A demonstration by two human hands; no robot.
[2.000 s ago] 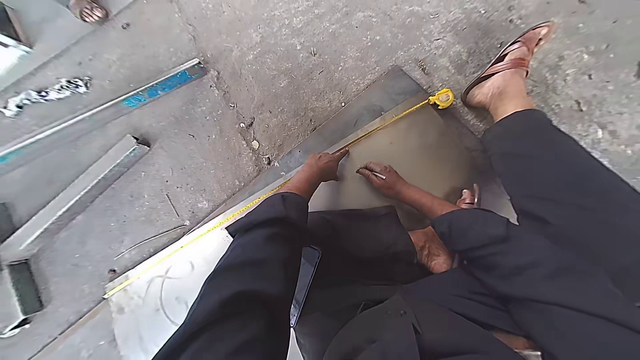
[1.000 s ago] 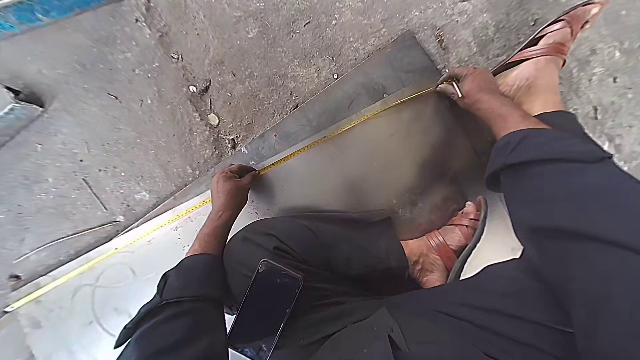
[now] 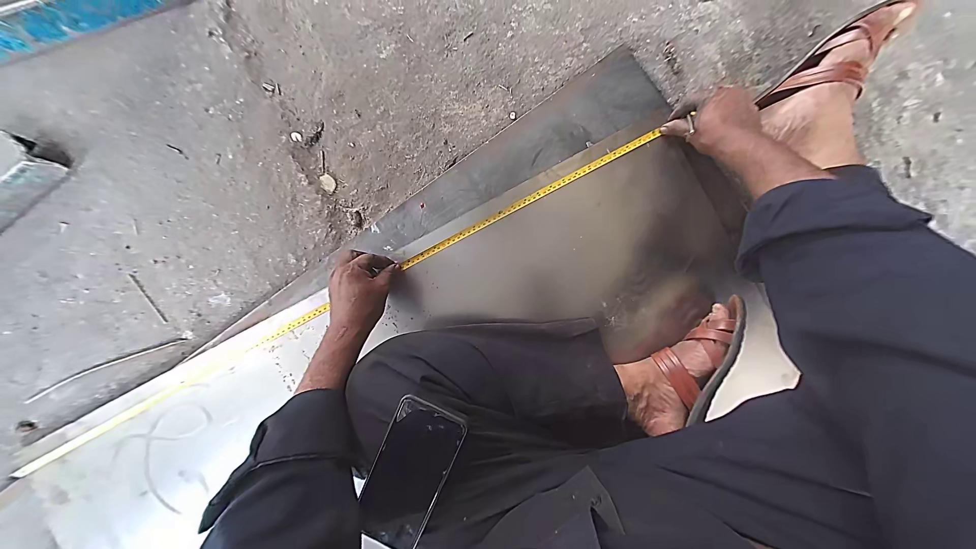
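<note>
A yellow measuring tape blade [image 3: 534,197] lies stretched along the long edge of a shiny metal sheet [image 3: 564,252]. My left hand [image 3: 360,288] pinches the blade between thumb and fingers near the middle of the sheet's edge. Toward the upper right, my right hand [image 3: 723,120] is closed at the other part of the blade, by the sheet's far corner, with a small pale thing between its fingers; the tape's case cannot be made out. A darker metal sheet [image 3: 602,103] shows from under the shiny one.
A smartphone [image 3: 415,465] with a dark screen rests on my lap. My sandalled feet are on and beside the sheet, one sandal [image 3: 717,343] on the metal. Blue-painted metal [image 3: 84,23] lies at the upper left, and a thin strip [image 3: 103,367] on the rough concrete floor.
From two seconds ago, my hands have moved apart along the tape, the left toward the lower left and the right to the sheet's upper-right corner, where the yellow tape case showed. The view is closer.
</note>
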